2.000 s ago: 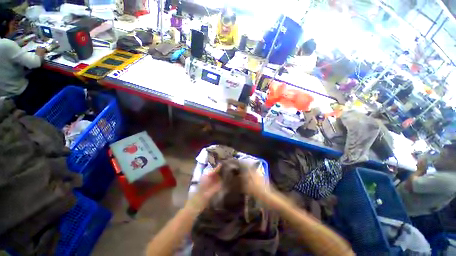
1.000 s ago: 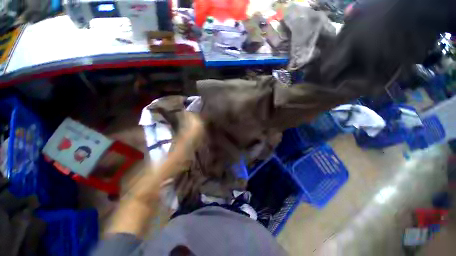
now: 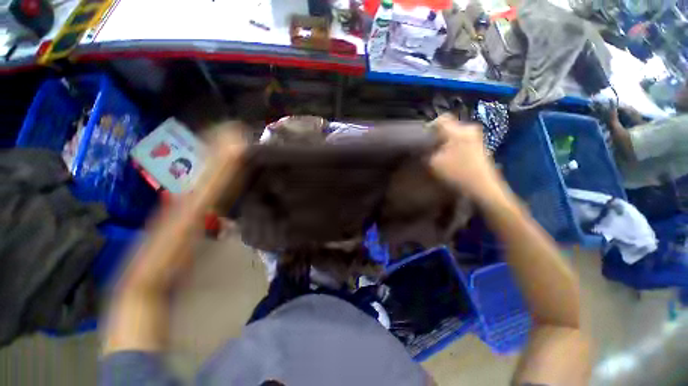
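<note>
A dark brown garment piece (image 3: pixel 324 181) is stretched between my two hands in front of me, its upper edge roughly level and blurred by motion. My left hand (image 3: pixel 226 154), blurred, grips its left upper corner. My right hand (image 3: pixel 460 154) grips its right upper corner with bent fingers. Behind and below it, more brown cloth and white cloth parts (image 3: pixel 343 128) show in a heap. The garment piece hides most of that heap and whatever holds it.
A white table with a red and blue edge (image 3: pixel 188 49) runs across the front. A stool (image 3: pixel 172 154), a blue crate (image 3: pixel 98 136) and a brown garment pile (image 3: pixel 45 234) stand left. A low crate (image 3: pixel 430 301) and a teal-blue bin (image 3: pixel 577 166) stand right, near a person's arm (image 3: pixel 622 143).
The view has swung back leftward. One second ago brown cloth stretched away to the upper right; now a brown piece is spread between both hands, and my right hand is visible.
</note>
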